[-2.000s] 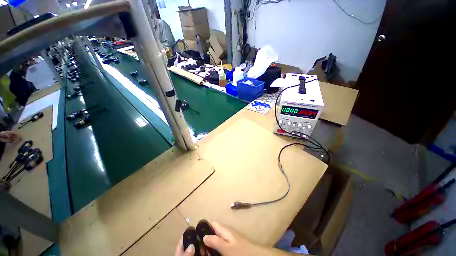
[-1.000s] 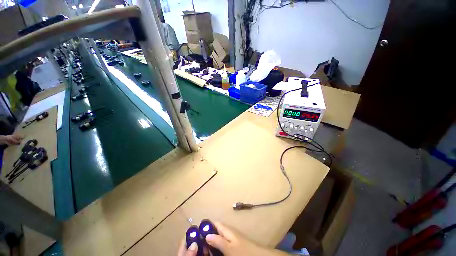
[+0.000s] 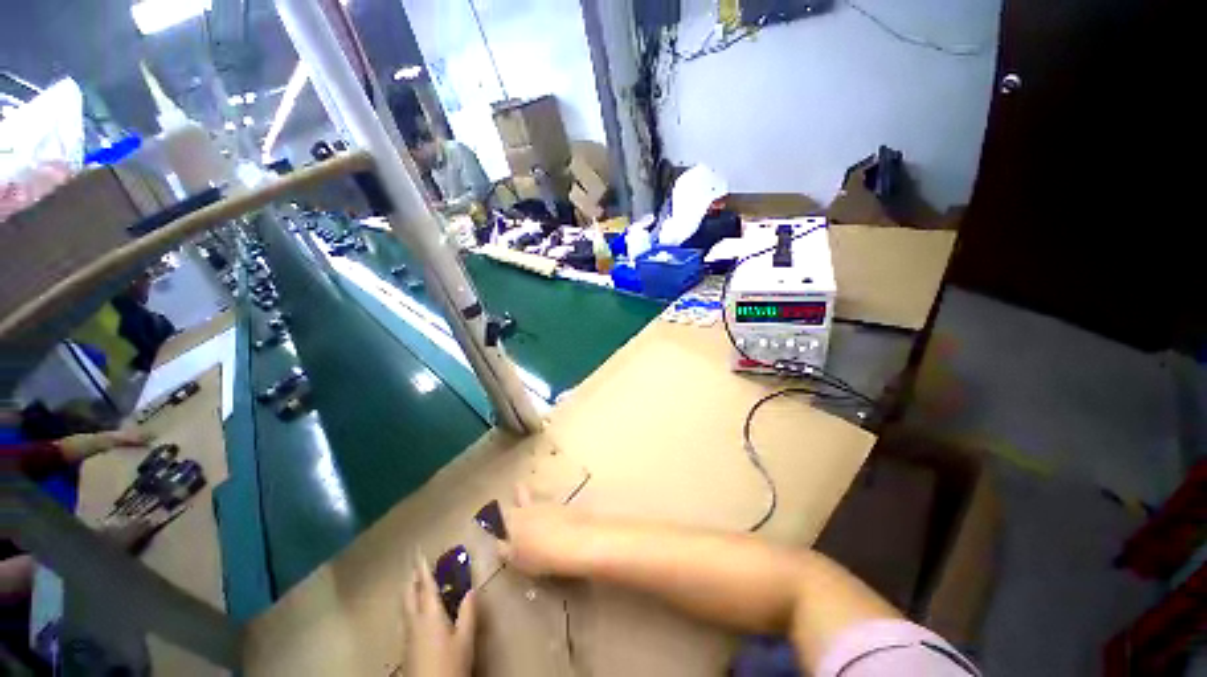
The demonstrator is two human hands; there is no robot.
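Observation:
My left hand [image 3: 440,632] is at the bottom centre, its fingers around the side of a black rounded unit [image 3: 454,579] with small pale marks. My right hand [image 3: 536,532] is farther forward, its fingers on a second black unit [image 3: 491,518]. Both units are low over the brown cardboard [image 3: 662,456]; I cannot tell whether they touch it. The units are apart. The grey-black test lead [image 3: 755,456] loops from the white power supply [image 3: 782,298]; its loose end is hidden by my right forearm.
The green conveyor belt [image 3: 357,456] carries black units at left. A pale frame post [image 3: 444,284] stands at its end. A blue bin [image 3: 671,271] sits behind the bench. At far left, another person's hand [image 3: 113,443] is near several black units on cardboard.
My hands have moved forward and apart, each with one unit, the right reaching farther. The view has tilted up, and my right forearm now covers the lead's loose end.

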